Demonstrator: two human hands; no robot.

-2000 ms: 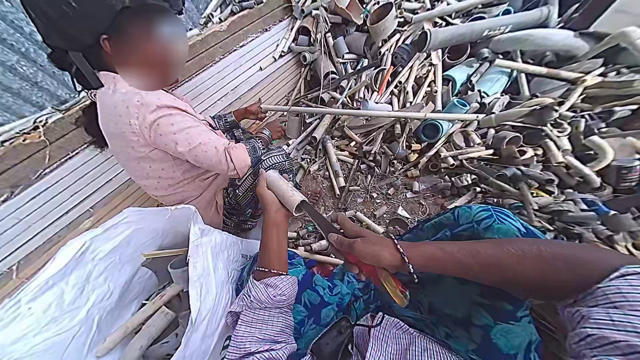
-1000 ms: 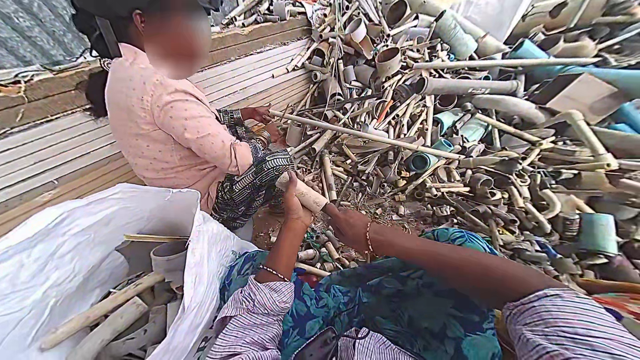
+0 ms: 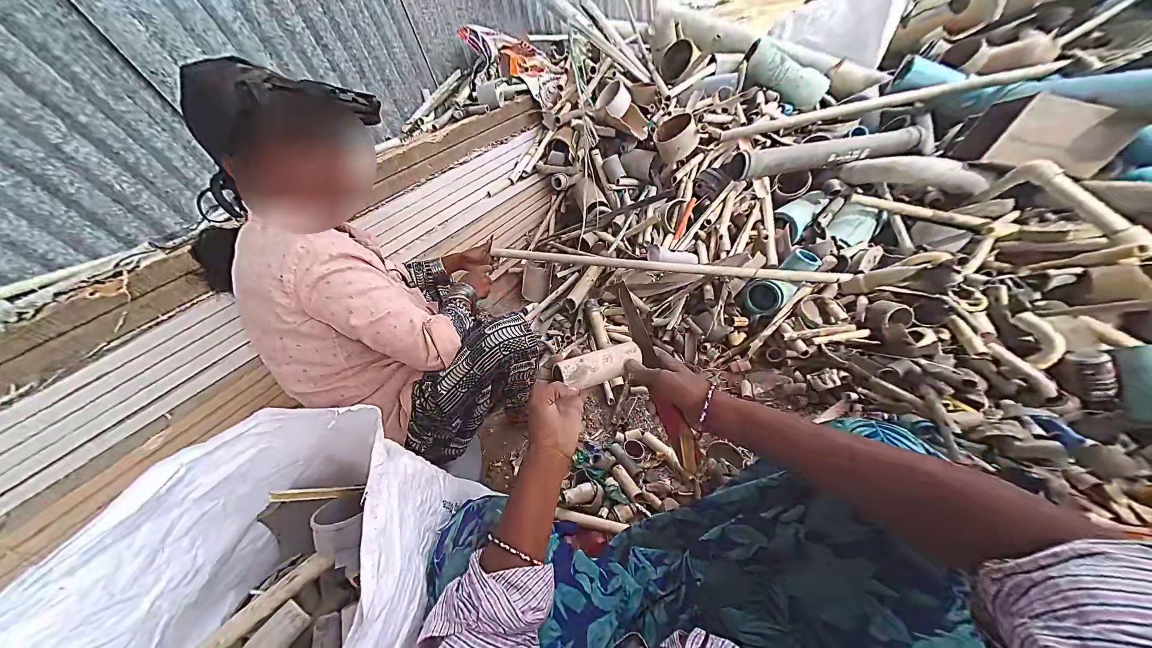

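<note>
A short piece of off-white plastic pipe (image 3: 598, 364) lies level in front of me, with writing on it. My left hand (image 3: 555, 416) grips its left end from below. At its right end is my right hand (image 3: 670, 387), closed around a tool with a dark metal blade (image 3: 637, 326) that points up and an orange-red handle (image 3: 679, 436) below the fist. Whether my right fingers also touch the pipe cannot be told. The blade stands just beyond the pipe's right end.
A seated person (image 3: 351, 315) at the left holds a long thin pipe (image 3: 666, 265). Scrap pipes and fittings (image 3: 900, 342) are heaped ahead and right. A white sack (image 3: 225, 486) with pipe pieces stands at lower left. Stacked long panels (image 3: 117, 387) run along a corrugated metal wall (image 3: 297, 54).
The blade, pointing toward my lap's lower right two seconds ago, now points up beyond the pipe. The pipe is still in my left hand. The view has shifted.
</note>
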